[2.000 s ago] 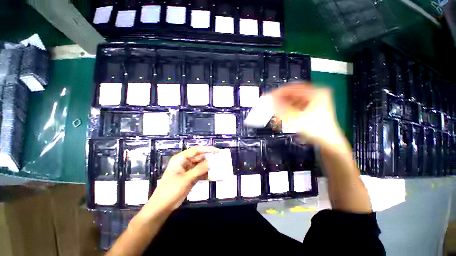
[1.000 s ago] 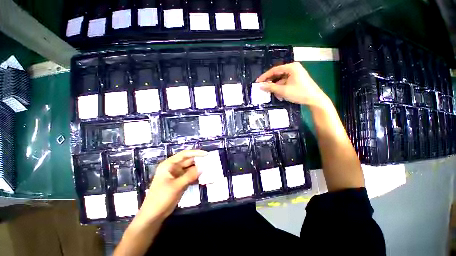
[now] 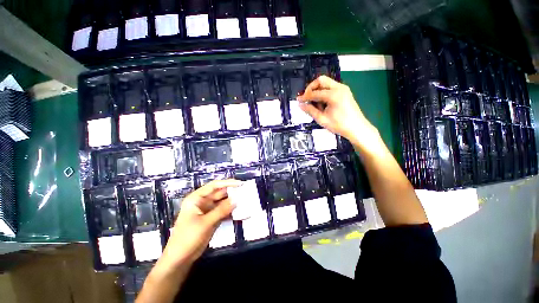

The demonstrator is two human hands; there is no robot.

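A black blister tray (image 3: 133,86) lies in front of me, with white-faced square parts (image 3: 133,127) in most pockets of its upper, middle and lower rows. My left hand (image 3: 204,214) holds a handful of parts (image 3: 244,201), white face up, over the lower row. My right hand (image 3: 328,108) has its fingertips on a white square (image 3: 299,112) at the seventh pocket from the left in the upper row. The hand partly covers that square and the last upper pocket.
A filled tray (image 3: 177,41) lies beyond. Stacked black trays (image 3: 467,133) stand right. Striped supply stacks (image 3: 13,109), clear plastic (image 3: 44,183) and a tiny square piece (image 3: 68,171) lie left on green mat. A metal post (image 3: 38,38) stands upper left; a carton (image 3: 53,275) is lower left.
My right hand came from the middle row's right end, blurred and carrying a white square, to the upper row's seventh pocket. The view has shifted, and the tray appears further left and slightly tilted.
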